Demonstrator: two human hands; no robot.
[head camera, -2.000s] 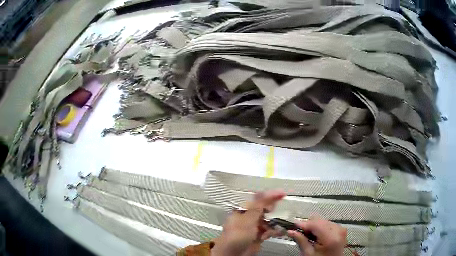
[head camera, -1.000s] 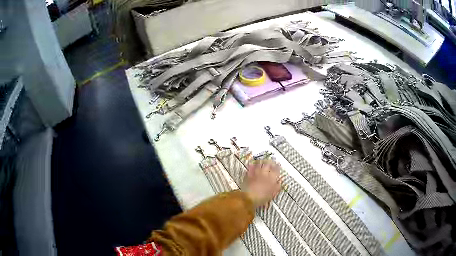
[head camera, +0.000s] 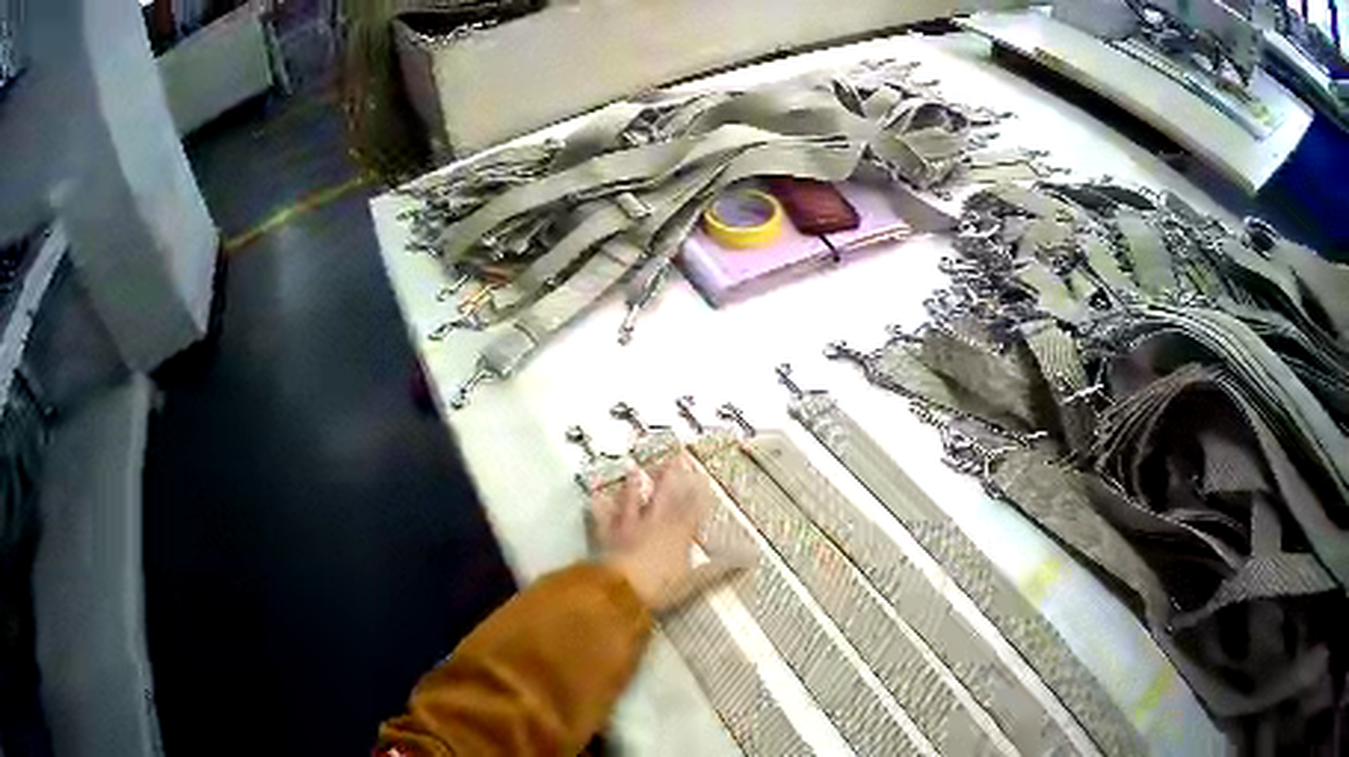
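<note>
Several grey-beige webbing straps (head camera: 888, 518) lie side by side in a slanting row on the white table, with silver swivel hooks (head camera: 688, 417) at their far ends. My left hand (head camera: 651, 521), in an orange-brown sleeve, rests palm down on the ends of the two leftmost straps, just below their hooks. It is slightly blurred; its thumb stands apart to the right and it grips nothing visible. It hides part of these straps. My right hand is out of the picture.
A heap of straps with hooks (head camera: 710, 133) lies at the table's far side, beside a pink notebook (head camera: 755, 269) bearing a yellow tape roll (head camera: 743, 219) and a dark red case (head camera: 817, 207). A larger strap heap (head camera: 1184, 399) is at right. The table's left edge drops to dark floor.
The view has swung left from the big heap. My left hand has moved left along the strap ends. My right hand and the dark tool it held have left the picture.
</note>
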